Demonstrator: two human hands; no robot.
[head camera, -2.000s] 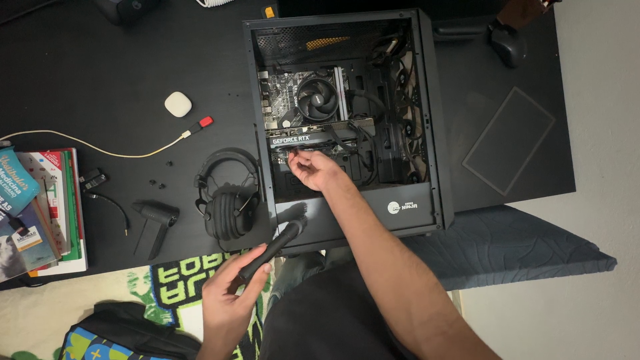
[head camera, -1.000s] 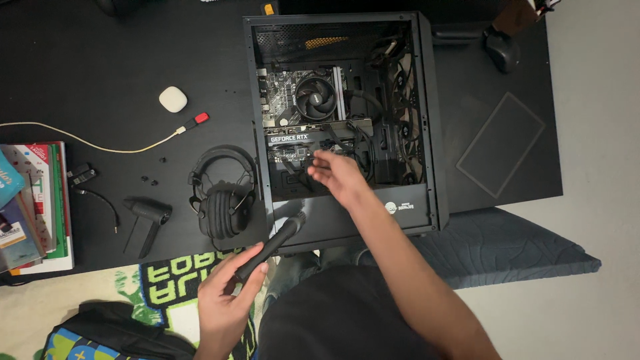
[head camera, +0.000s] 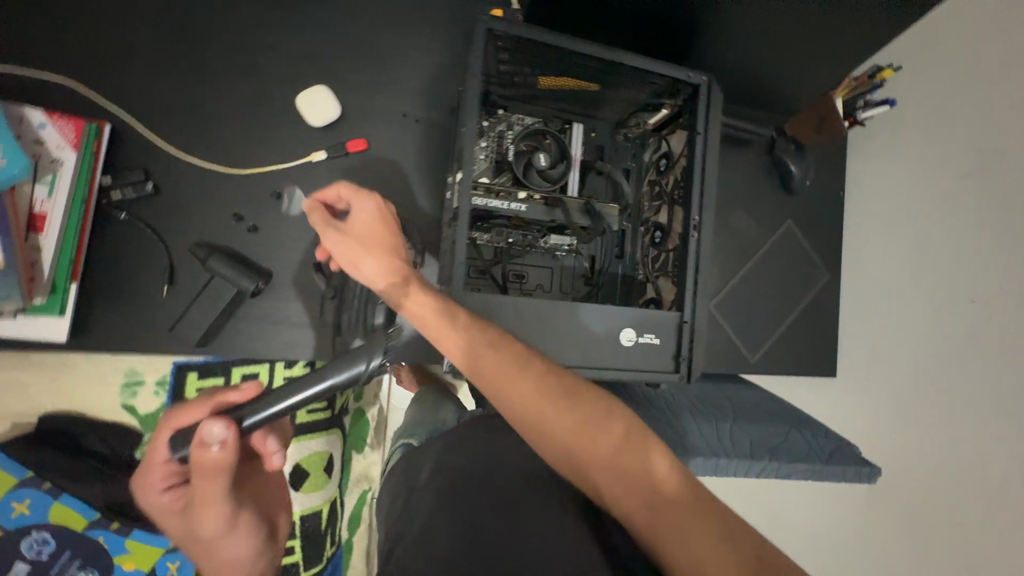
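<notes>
My left hand (head camera: 220, 472) grips a long black cylindrical handle (head camera: 308, 390) at the lower left; its far end lies by the black headphones, largely hidden by my right arm. My right hand (head camera: 360, 232) is over the desk, left of the computer case, with thumb and finger pinched on a small blurred translucent piece (head camera: 293, 200). The open-sided black computer case (head camera: 572, 340) shows a round CPU cooler (head camera: 542, 158), a graphics card (head camera: 544, 210), cables and side fans (head camera: 660, 232). Small dark bits (head camera: 244, 222) lie below and left of my right fingertips.
On the desk are a black blower-like tool (head camera: 232, 268), a white rounded case (head camera: 318, 106), a cable with a red-tipped plug (head camera: 356, 146) and a stack of books (head camera: 68, 232). Right of the case are a mouse (head camera: 792, 160), a pen holder (head camera: 818, 122) and a thin rectangular panel (head camera: 770, 290).
My right hand has moved out of the computer case to the left, over the desk. My left hand still holds the black handle. The view has shifted.
</notes>
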